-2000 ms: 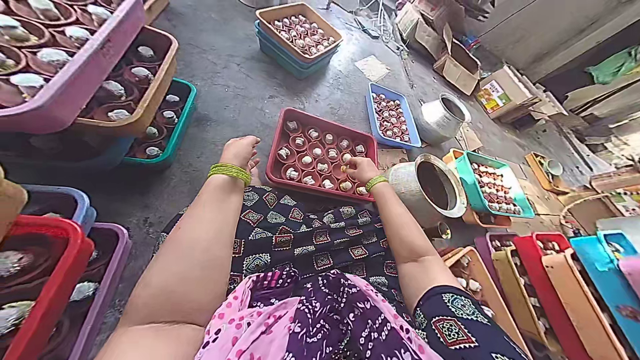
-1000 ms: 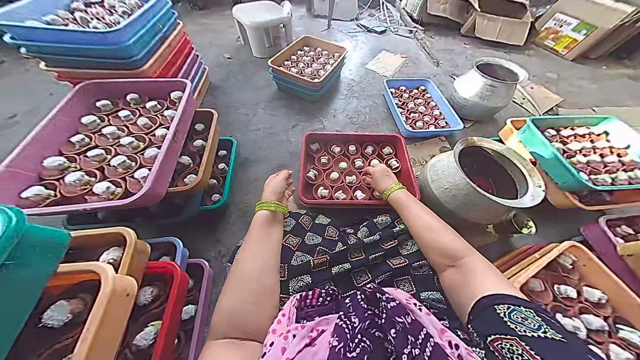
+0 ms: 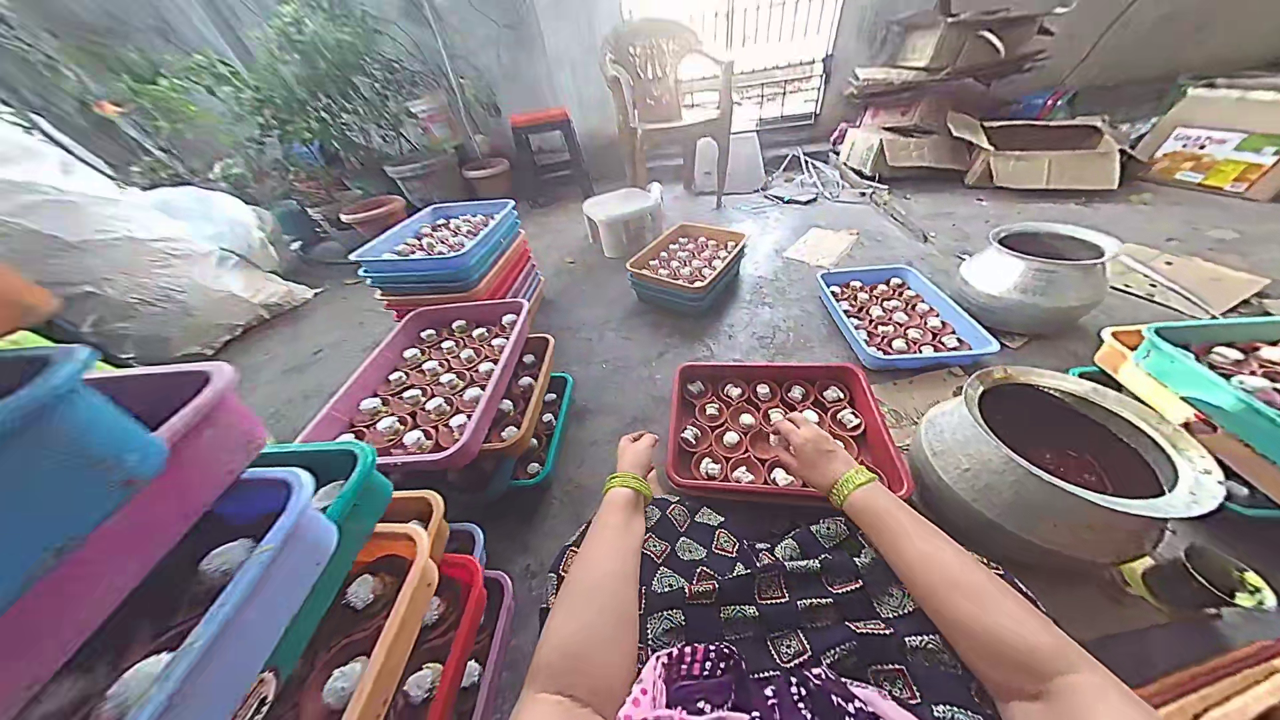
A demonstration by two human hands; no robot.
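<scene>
A red plastic tray (image 3: pixel 893 440) stands on the floor before my lap, filled with small round clay cups (image 3: pixel 731 438), most with a white tuft in them. My right hand (image 3: pixel 812 452) reaches over the tray's right half, its fingertips down at a cup; whether they pinch a tuft cannot be made out. Just left of the tray's edge, my left hand (image 3: pixel 637 453) is raised with curled fingers, and what it may hold is hidden. To the right sits a wide metal pot (image 3: pixel 985 480) with dark reddish liquid inside.
Stacked trays of cups, topped by a pink one (image 3: pixel 345 425), stand at the left. Beyond are a blue tray (image 3: pixel 905 357), a tan tray (image 3: pixel 738 240) on blue ones, and a second metal pot (image 3: pixel 1030 290). A small dark vessel (image 3: pixel 1190 580) lies beside the near pot.
The view has tilted up and swung left, bringing the chair and plants into sight. My right hand stays over the red tray, while my left hand remains beside it.
</scene>
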